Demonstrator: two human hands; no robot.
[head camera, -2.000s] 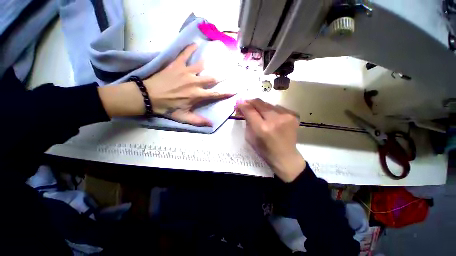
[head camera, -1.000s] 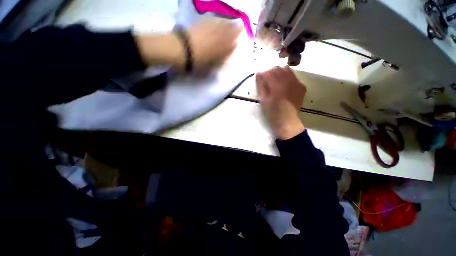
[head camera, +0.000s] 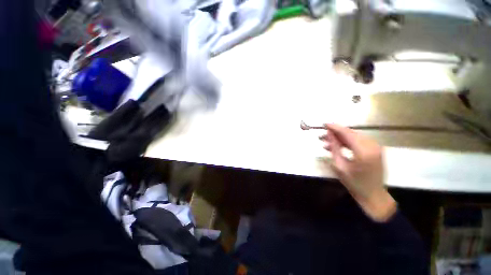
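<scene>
Light grey cloth (head camera: 199, 80), blurred by motion, hangs over the left part of the white table (head camera: 258, 107). Its dark grey parts lie near the table's front edge. My right hand (head camera: 362, 164) is over the table in front of the machine, fingers loosely curled and a little apart, with nothing visible in it. My left hand is not in view; only a dark sleeve (head camera: 32, 134) fills the left side. The off-white sewing machine head (head camera: 414, 32) is at the upper right. No cloth shows under its needle area.
A blue container (head camera: 100, 84) stands at the left. More grey-white cloth (head camera: 242, 24) and a green item (head camera: 290, 11) are at the back. Scissors (head camera: 468, 126) lie blurred at the right. A grey, white and black heap (head camera: 161, 225) is below the table.
The view has swung left. The grey panel and magenta strip have left the needle area. My left hand has gone out of the picture; my right hand has come away from the needle area.
</scene>
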